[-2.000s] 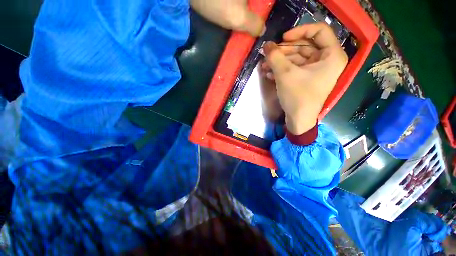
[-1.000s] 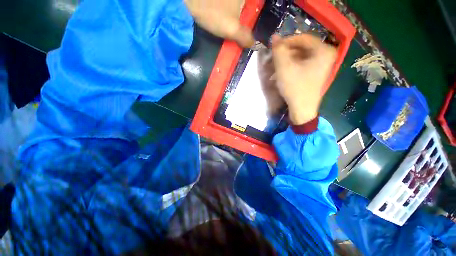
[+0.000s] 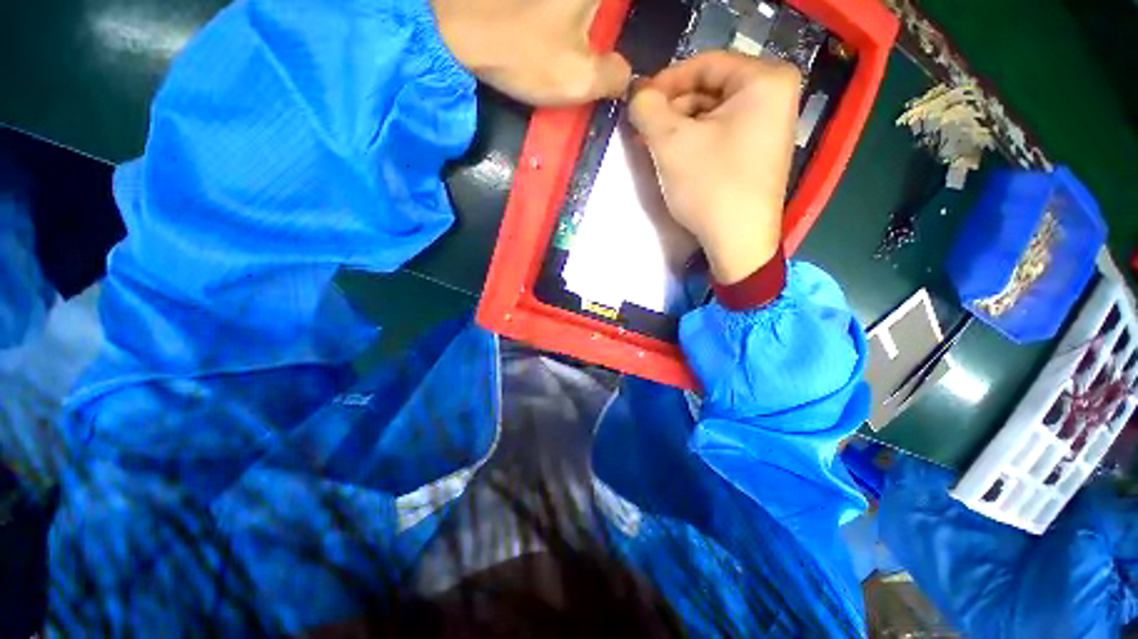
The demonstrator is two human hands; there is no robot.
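The red frame [image 3: 512,237] lies at a slant in front of me around an open black tablet [image 3: 655,38] with a bright white battery [image 3: 618,237]. My right hand [image 3: 724,156] is over the battery's upper end, thumb and fingers pinched together; any tiny piece between them is too small to tell. My left hand [image 3: 537,50] comes in at the top left, across the frame's left side, cut off by the picture edge. Its fingertips almost meet the right hand's. The hands hide part of the battery and tablet.
Right of the frame lie pale scraps [image 3: 951,125], small black parts [image 3: 899,235], a blue bin [image 3: 1030,256] with pale parts, a white compartment tray [image 3: 1023,481], and dark tweezers [image 3: 926,372] on a grey sheet [image 3: 901,343]. A blue sleeve [image 3: 998,549] shows at lower right.
My right hand has moved left, its fingertips now close to my left hand's. The thin line seen at its fingers two seconds ago no longer shows. The camera view has shifted slightly.
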